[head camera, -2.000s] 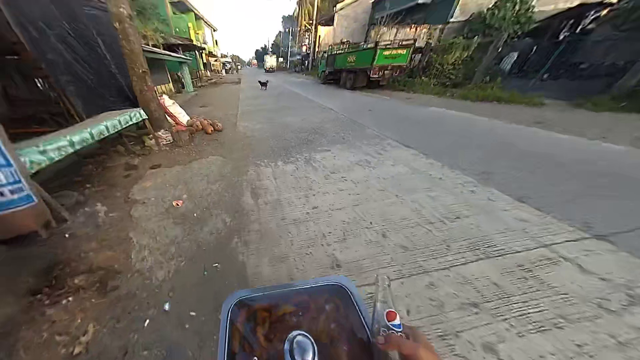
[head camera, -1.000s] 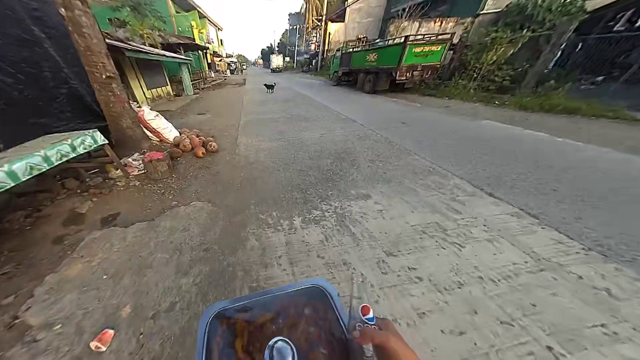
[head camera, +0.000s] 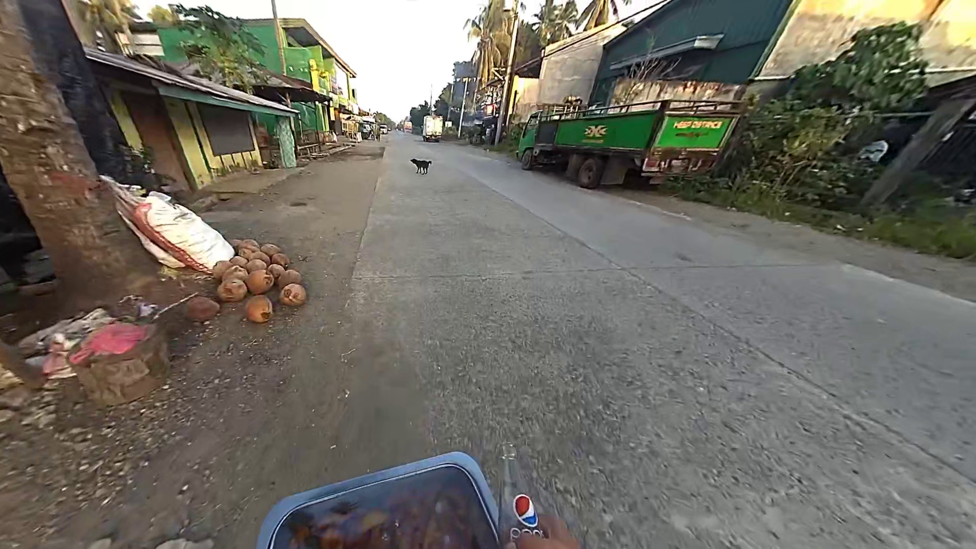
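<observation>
At the bottom edge, my right hand (head camera: 547, 534) is closed around a clear glass Pepsi bottle (head camera: 518, 488), which stands upright. Touching or close beside the bottle on its left is a blue-rimmed container with a clear lid (head camera: 381, 507); brown food shows dimly through it. Only the far part of the container is in the frame. The lower part of my right hand is cut off by the frame edge. My left hand is out of view.
Coconuts (head camera: 259, 282) lie by a white sack (head camera: 183, 232) and a tree trunk (head camera: 61, 168) at left, near a wood stump (head camera: 126, 370). A black dog (head camera: 421, 165) stands on the concrete road (head camera: 488, 229). A green truck (head camera: 625, 137) is at the right roadside.
The view has moved forward along the road; the coconuts, sack and truck are nearer. The container and bottle sit lower in the frame, and the lid's round knob has dropped out of view.
</observation>
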